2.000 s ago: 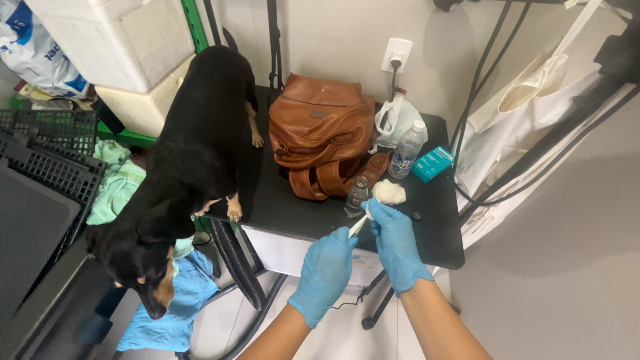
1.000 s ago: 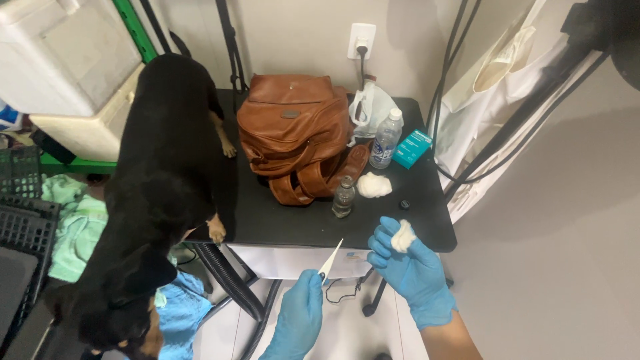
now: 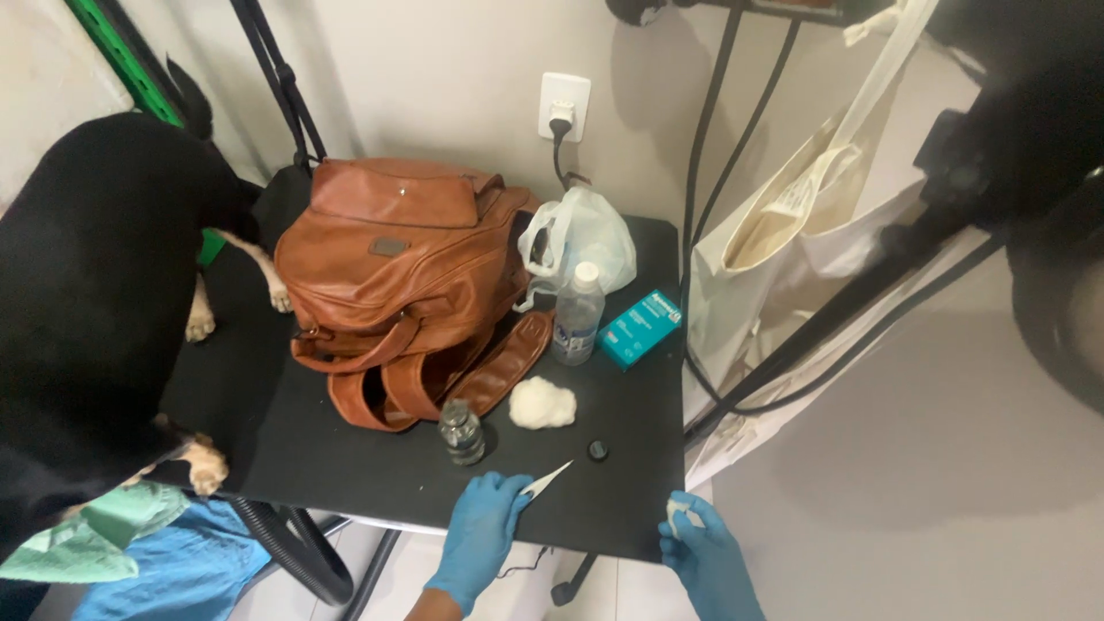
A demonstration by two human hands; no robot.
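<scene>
My left hand (image 3: 485, 528), in a blue glove, holds a white digital thermometer (image 3: 547, 480) over the front of the black table, its tip pointing up and right. My gloved right hand (image 3: 703, 548) grips a small piece of cotton (image 3: 681, 517) by the table's front right corner. A larger cotton wad (image 3: 542, 403) lies on the table between a small open glass bottle (image 3: 461, 433) and a clear plastic bottle (image 3: 578, 317) with a white cap. Near the thermometer's tip lies a small dark cap (image 3: 598, 449). A black and tan dog (image 3: 103, 302) stands at the left, its head out of view.
A brown leather backpack (image 3: 397, 250), a white plastic bag (image 3: 595, 237) and a teal box (image 3: 641, 329) stand on the black table (image 3: 345, 479). A plugged wall socket (image 3: 564, 108) is behind. Cables and cloth bags (image 3: 768, 250) hang at the right; cloths (image 3: 172, 561) lie below left.
My hands, together at the thermometer two seconds ago, have moved apart. The thermometer now lies over the tabletop, and my right hand with the cotton is farther right. The view has moved closer to the table.
</scene>
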